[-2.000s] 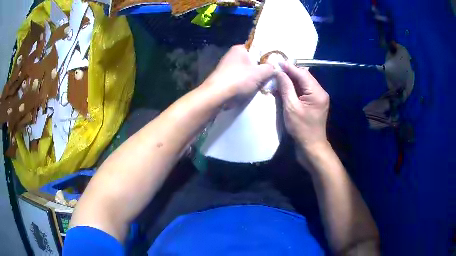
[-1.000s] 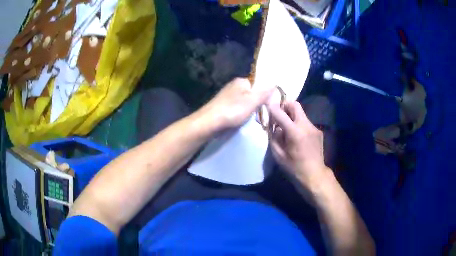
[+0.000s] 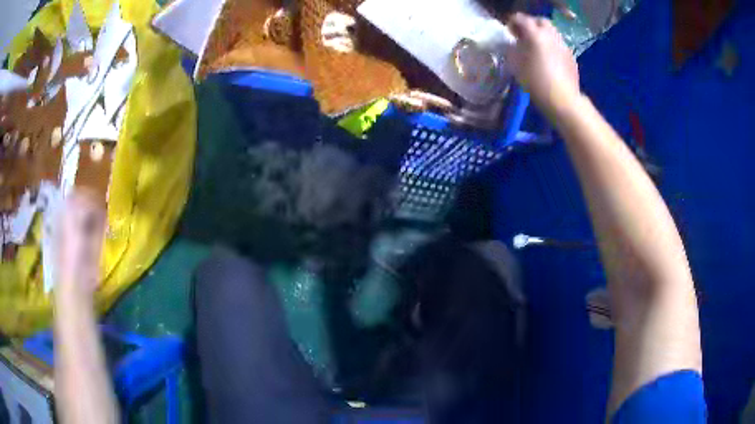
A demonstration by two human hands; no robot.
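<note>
A plush panel, white backing up with a round tan ring [image 3: 443, 35], lies slanted over the basket at the top. My right hand [image 3: 542, 62] is at its right end, fingers closed on the edge. My left hand [image 3: 80, 240] is blurred, at the far left over the heap of brown and white panels [image 3: 98, 116] in the yellow plastic bag [image 3: 157, 157]; its fingers cannot be made out. The metal rod [image 3: 538, 241] points left at the right, partly hidden behind my right forearm.
The blue perforated basket [image 3: 435, 170] holds brown panels [image 3: 261, 41], with a neon scrap [image 3: 364, 118] at its rim. Grey fluff [image 3: 310, 186] lies below it. A blue frame [image 3: 153, 364] stands lower left. My legs are below; a blue surface [image 3: 559, 331] is at right.
My hands have parted. The right has moved up to the basket with the panel; the left has moved far left to the bag. The view has shifted, showing more of the basket.
</note>
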